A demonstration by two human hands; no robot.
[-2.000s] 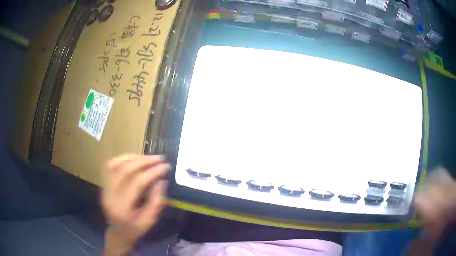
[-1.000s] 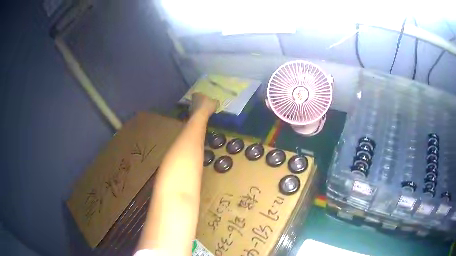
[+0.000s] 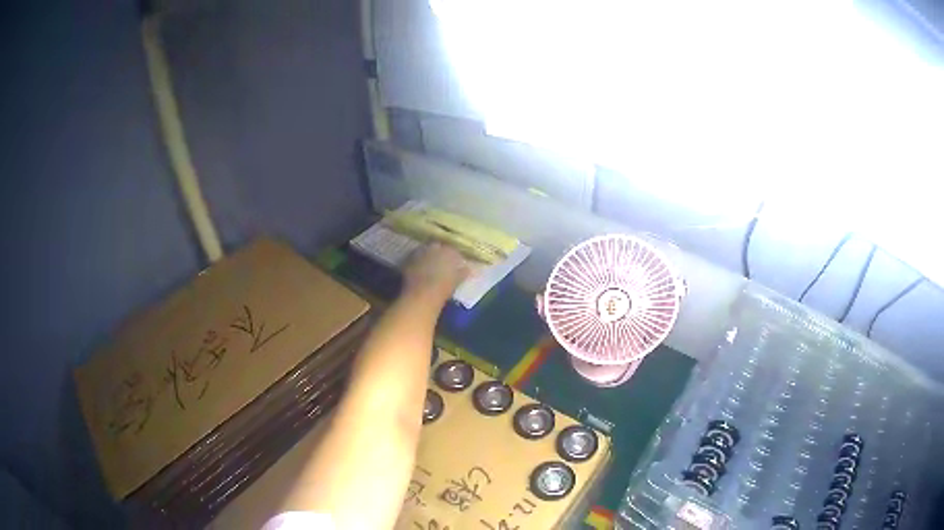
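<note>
My left hand [image 3: 440, 271] reaches out at the end of my bare forearm to the papers at the back. Its fingers close on the near edge of a yellow sheet [image 3: 471, 236], which looks bent and partly raised; the fingertips are blurred. White printed sheets [image 3: 388, 246] lie under and beside it. My right hand is not in view.
Round black units [image 3: 534, 420] stand on the marked cardboard sheet [image 3: 455, 507], partly behind my forearm. A pink fan [image 3: 613, 304] stands right of the papers. Clear parts boxes [image 3: 766, 414] are at right, a cardboard-topped tray stack [image 3: 217, 352] at left.
The view has swung from the light panel to the back of the bench. My left hand has gone from beside the panel to the papers. The yellow sheet now looks more bent, showing more printed paper.
</note>
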